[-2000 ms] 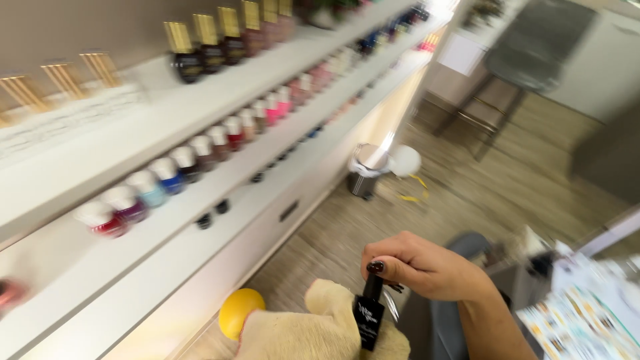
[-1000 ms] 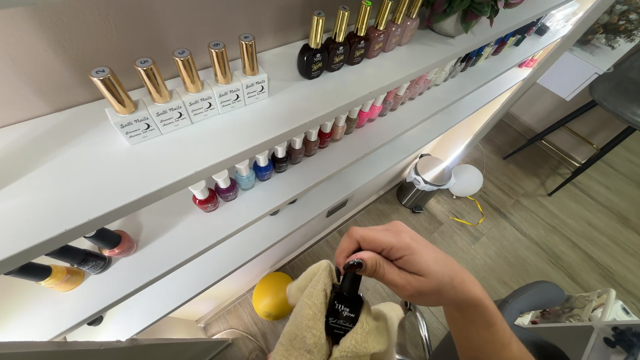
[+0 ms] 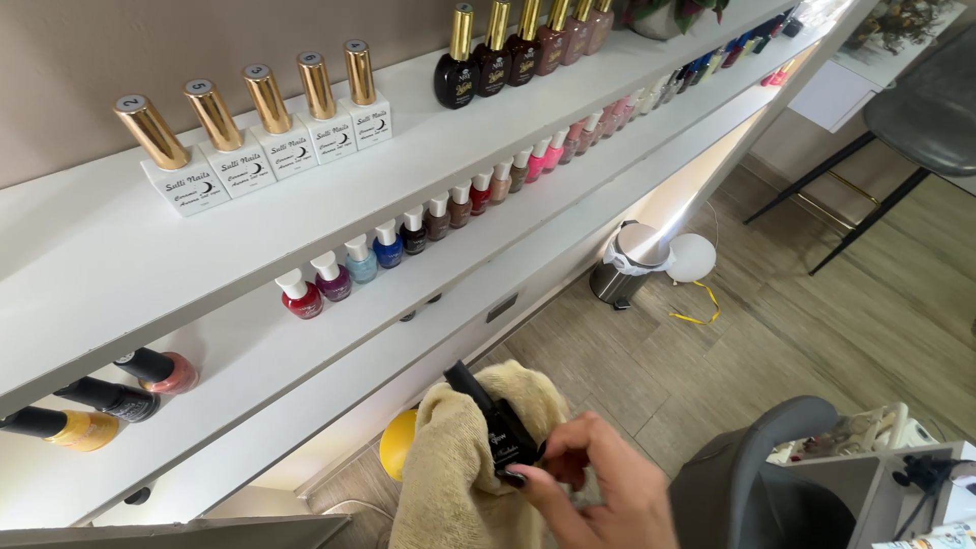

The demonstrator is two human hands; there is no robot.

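Observation:
A black nail polish bottle (image 3: pixel 505 436) with a black cap tilts up to the left, resting against a cream cloth (image 3: pixel 450 473) at the lower middle. The thumb and fingers of my right hand (image 3: pixel 602 488) grip the bottle near its base. The cloth bunches around the bottle's left and upper sides. My left hand does not show; the cloth may be covering it. White bottles with gold caps (image 3: pixel 274 149) stand on the upper shelf, and small polish bottles with white caps (image 3: pixel 389 248) line the shelf below.
Dark bottles with gold caps (image 3: pixel 457 76) and a potted plant (image 3: pixel 659 19) share the upper shelf (image 3: pixel 99 252). Lower left are more polish bottles (image 3: pixel 84 428). A metal bin (image 3: pixel 618 274), a white balloon (image 3: pixel 692 258) and a yellow balloon (image 3: pixel 398 444) are on the floor. A grey chair (image 3: pixel 732 473) stands lower right.
My right hand has moved from the bottle's cap to its base. The bottle now leans left, where it leaned right one second ago.

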